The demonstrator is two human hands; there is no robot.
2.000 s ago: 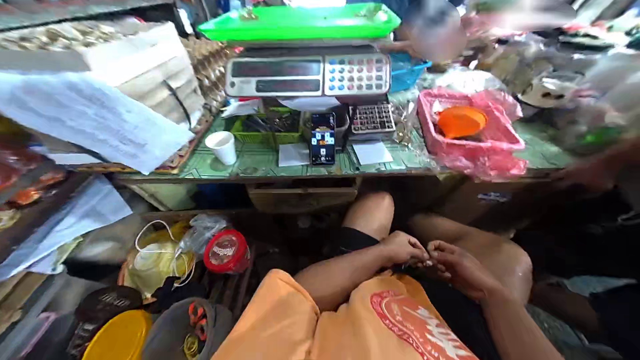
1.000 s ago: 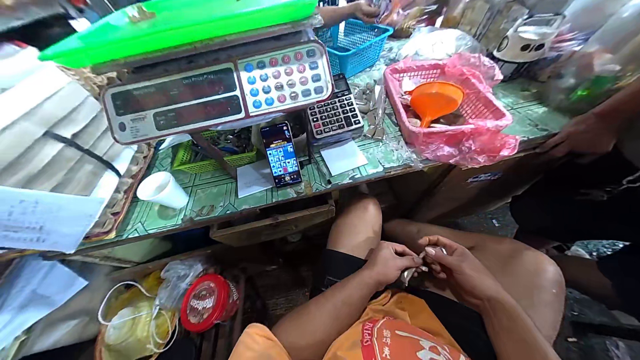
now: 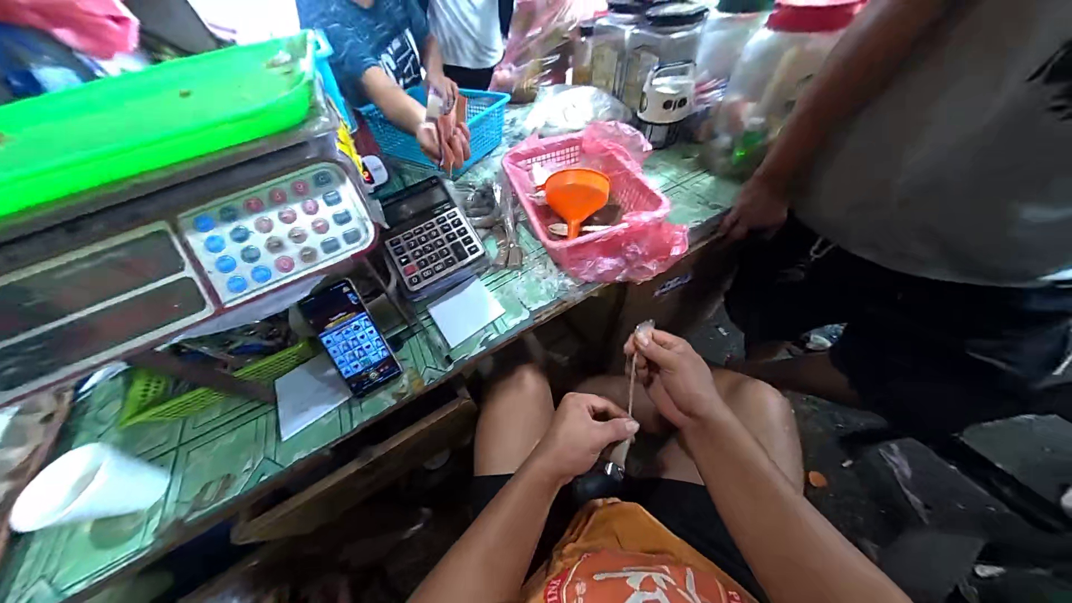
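Note:
My left hand [image 3: 590,431] is over my lap, its fingers pinching the lower end of a thin pale strand [image 3: 631,387]. Higher and to the right, my right hand [image 3: 666,368] grips the strand's upper end, where a small clear piece shows at the fingertips. The strand runs taut between the two hands; its material is unclear. Below my left hand a small pale and shiny item [image 3: 618,461] hangs or lies near the dark shorts; I cannot tell what it is.
Along the green table edge [image 3: 536,314] stand a scale [image 3: 276,226], a lit smartphone [image 3: 350,339], a calculator [image 3: 431,239] and a pink basket [image 3: 586,226] with an orange funnel [image 3: 578,194]. One person's hands hold paper notes [image 3: 453,138]; another person stands at right.
My hands were close together over my lap; now my right hand is raised above the left, with the strand stretched between them. The view has turned and moved nearer the table.

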